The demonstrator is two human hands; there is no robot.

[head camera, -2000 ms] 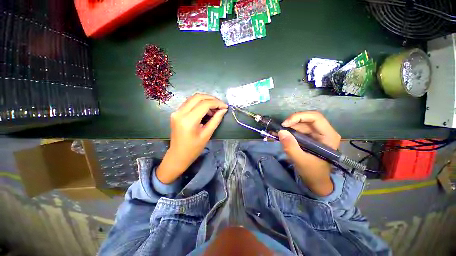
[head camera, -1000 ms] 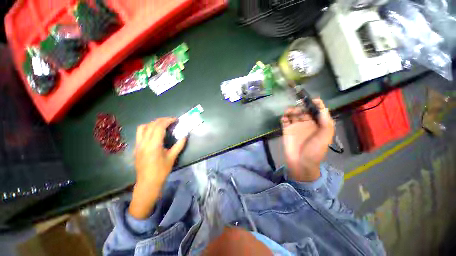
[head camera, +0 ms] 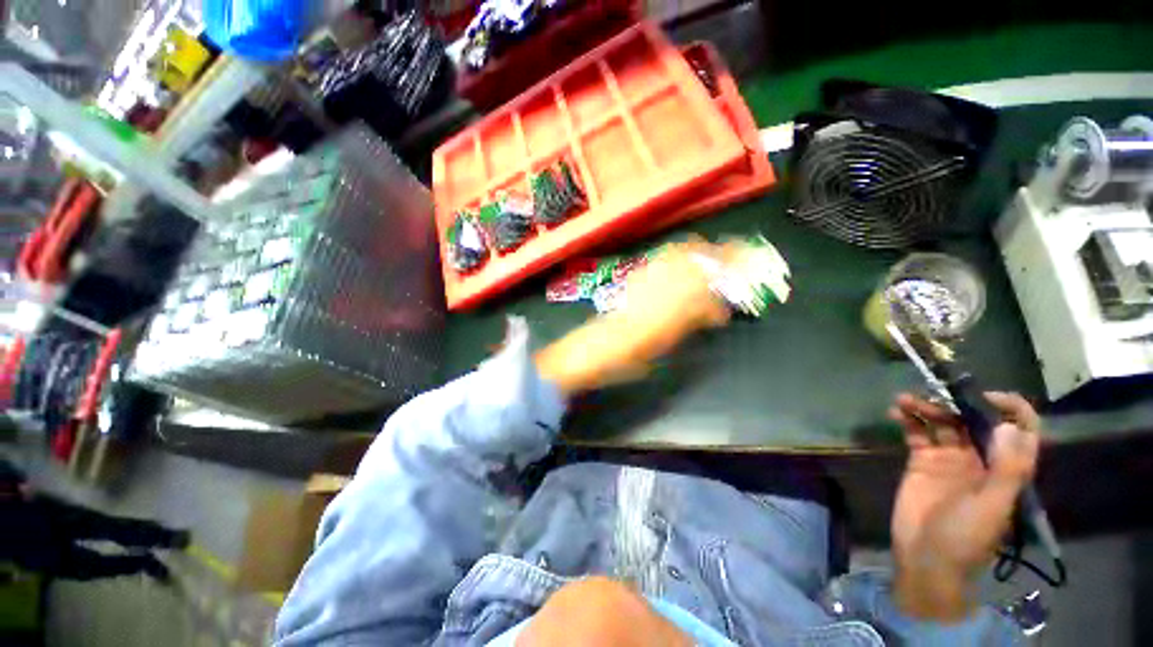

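My left hand (head camera: pixel 664 301) is blurred and reaches across the mat. Its fingers close on the left end of a fanned bunch of circuit boards (head camera: pixel 762 278), whose far ends show; whether they touch the mat is unclear. Other reddish boards (head camera: pixel 578 281) lie just left of the hand, partly hidden by it. My right hand (head camera: pixel 963 470) holds the black soldering iron (head camera: pixel 971 411) at the bench's front edge. The iron's tip points up and left, at the front of the round tip cleaner tin (head camera: pixel 929 307). The small dark-red parts are not visible.
A red compartment tray (head camera: pixel 594 139) with dark board bundles lies at the back. Tall clear blister trays (head camera: pixel 316 291) stand at left. A fume fan (head camera: pixel 879 183) is behind the tin, and a white solder feeder (head camera: pixel 1085 297) is at right. A cardboard box (head camera: pixel 281 531) sits below.
The view has swung left and up. My left hand has left the single board near the front edge and reached to the bunch of boards. My right hand still holds the iron near the tin.
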